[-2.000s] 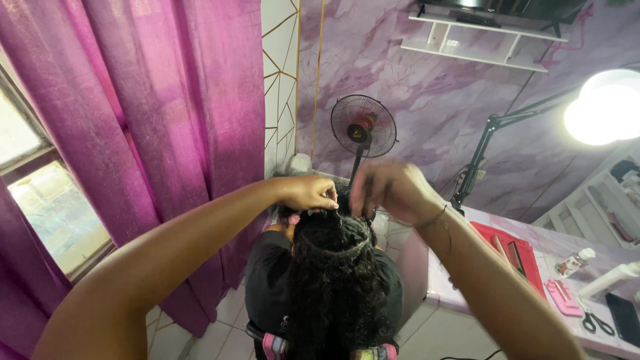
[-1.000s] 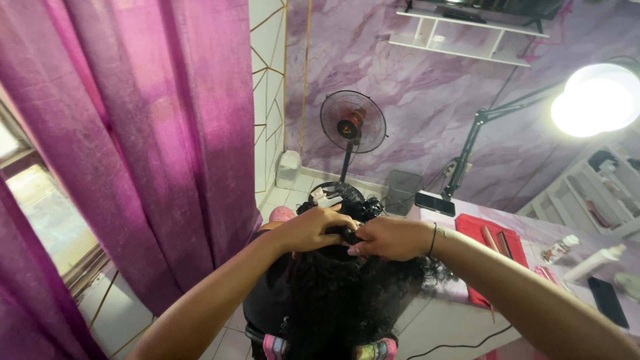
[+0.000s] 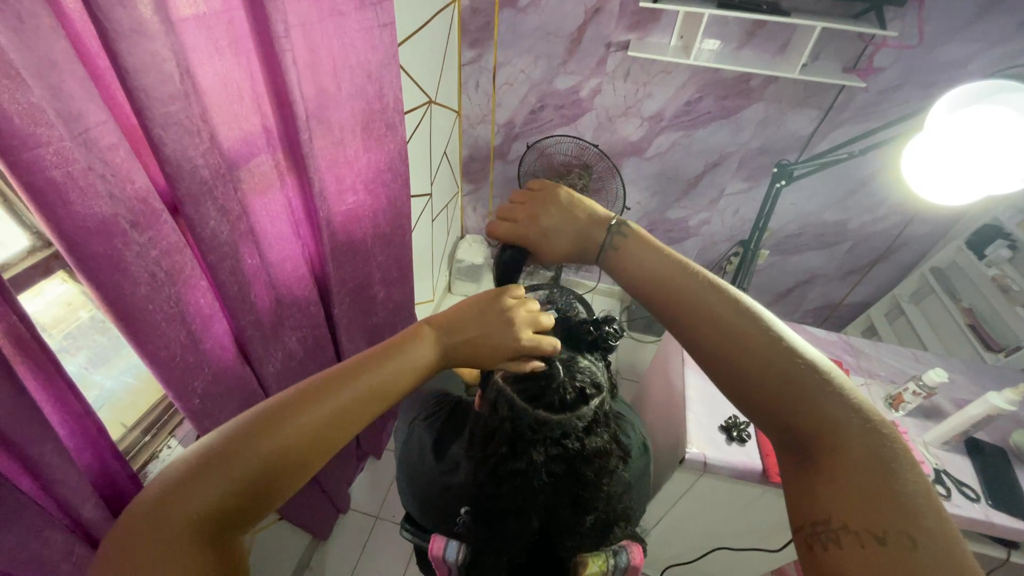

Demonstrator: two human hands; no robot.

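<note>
A person with dark curly hair [image 3: 552, 480] sits in a chair, seen from behind and above. My right hand [image 3: 548, 220] is raised above the head, closed around the upper part of a smooth dark lock of hair [image 3: 510, 266]. Just below, my left hand [image 3: 500, 330] rests at the top left of the head, its fingers bent at the base of that lock. Parting lines cross the crown. A coiled bun of hair [image 3: 604, 332] stands at the front right of the head.
A table [image 3: 716, 448] at the right holds a dark hair clip [image 3: 735, 430], bottles [image 3: 916, 390], scissors [image 3: 952, 482] and a phone [image 3: 994, 476]. Behind stand a fan [image 3: 573, 172] and a lit lamp [image 3: 964, 144] on a jointed arm. A purple curtain [image 3: 264, 200] hangs at the left.
My hands were together at the crown one second ago. My right hand has moved up and away from the head with the lock, while my left hand has stayed near the scalp.
</note>
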